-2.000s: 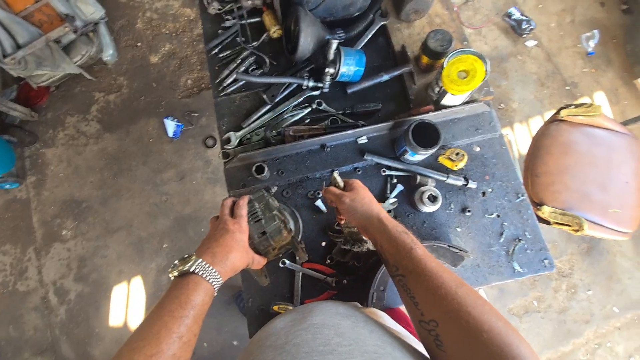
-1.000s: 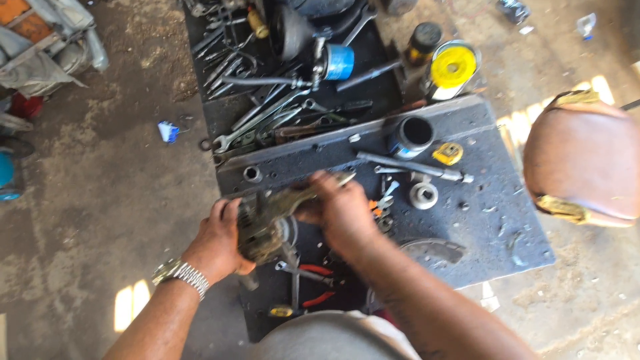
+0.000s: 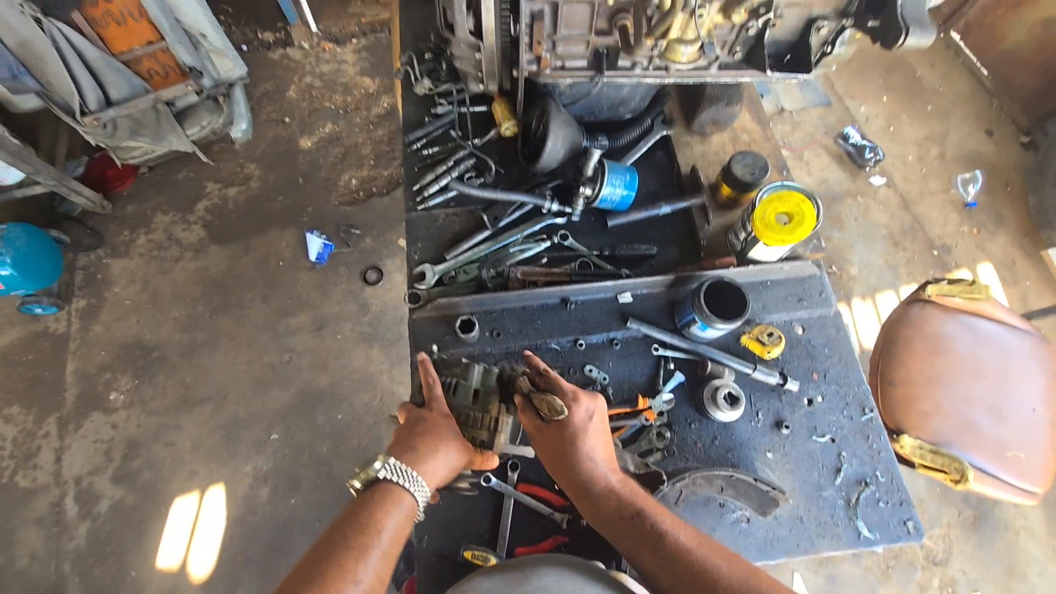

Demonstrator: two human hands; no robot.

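My left hand point(image 3: 433, 441) grips a dirty metal alternator-like part point(image 3: 472, 404) at the bench's left edge, index finger stretched along its housing. Against the part's right side, my right hand point(image 3: 569, 421) holds a worn brush-like tool by its handle point(image 3: 546, 404); its working end is partly hidden by the fingers. Below the hands lie combination wrenches point(image 3: 507, 503) and red-handled pliers point(image 3: 540, 546). Orange-handled pliers point(image 3: 635, 408) and small metal parts lie to the right of my right hand.
An engine point(image 3: 660, 41) stands at the far end, with many wrenches point(image 3: 487, 252) before it. On the bench point(image 3: 825, 495) are an open dark can point(image 3: 714, 309), a yellow tape measure point(image 3: 763, 341), a socket point(image 3: 724, 400) and a long bar point(image 3: 709, 353). A brown padded seat point(image 3: 965, 396) stands right.
The right hand, blurred over the part one second ago, is now at its right side with the tool. The left hand still holds the part. The view has tilted up, bringing in the engine.
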